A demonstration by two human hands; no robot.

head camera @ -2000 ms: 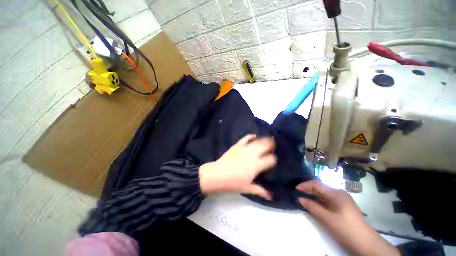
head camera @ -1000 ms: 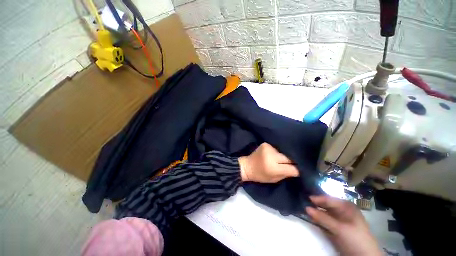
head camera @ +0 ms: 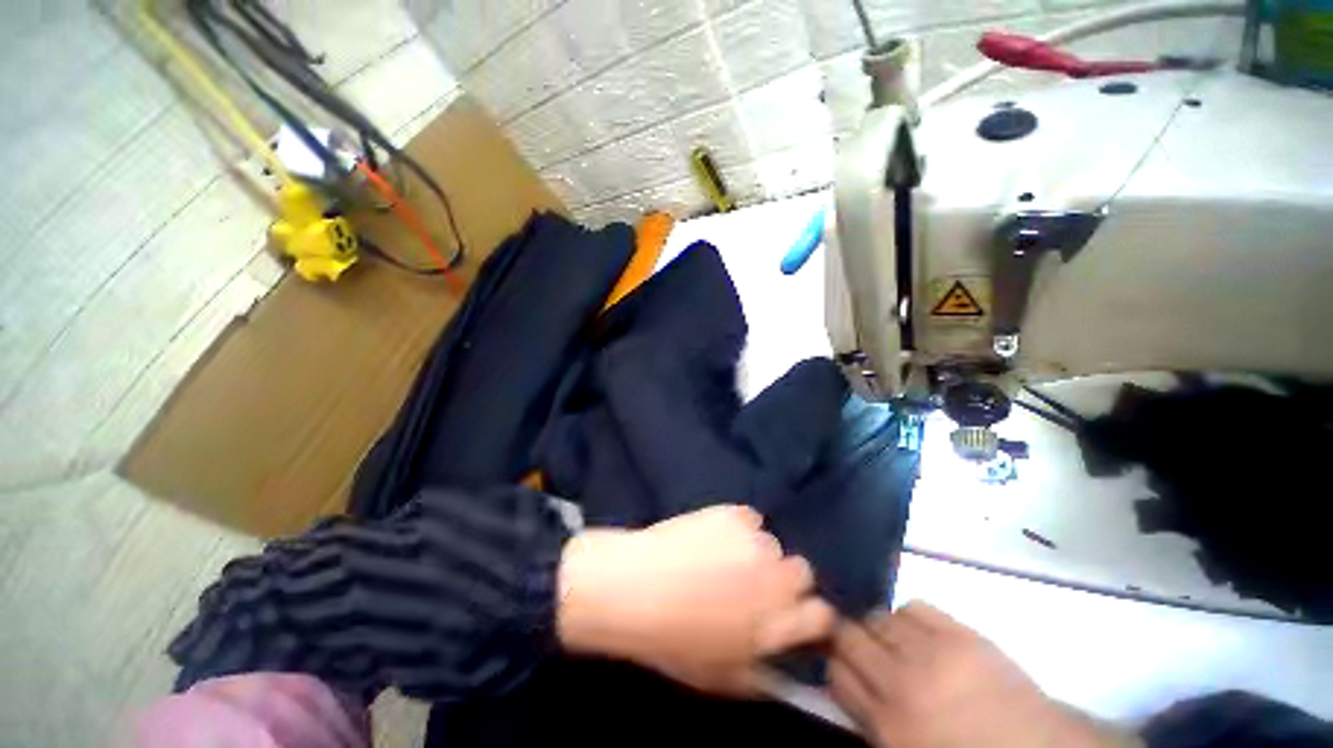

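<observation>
A dark navy garment piece [head camera: 841, 504] runs from the needle area of the cream-white sewing machine [head camera: 1140, 234] towards me. Its edge lies at the lit presser foot [head camera: 909, 427]. My left hand [head camera: 695, 596] grips the cloth near the table's front. My right hand [head camera: 928, 675] is beside it, its fingertips at the cloth's lower edge, slightly blurred; its exact hold is partly hidden. A garment stack [head camera: 490, 351] of thick folded dark cloth is heaped at the left.
Cardboard [head camera: 278, 395] stands behind the stack, with an orange cloth [head camera: 639, 263] showing beside it. A yellow plug [head camera: 312, 234] and cables hang at left. Black cloth [head camera: 1228, 482] lies right of the needle. A blue handle-like object [head camera: 804, 241] and red-handled tool [head camera: 1031, 54] are at the back.
Both hands have moved down towards the front edge, close together, with the cloth drawn down from the needle area. The view has shifted, showing more of the machine.
</observation>
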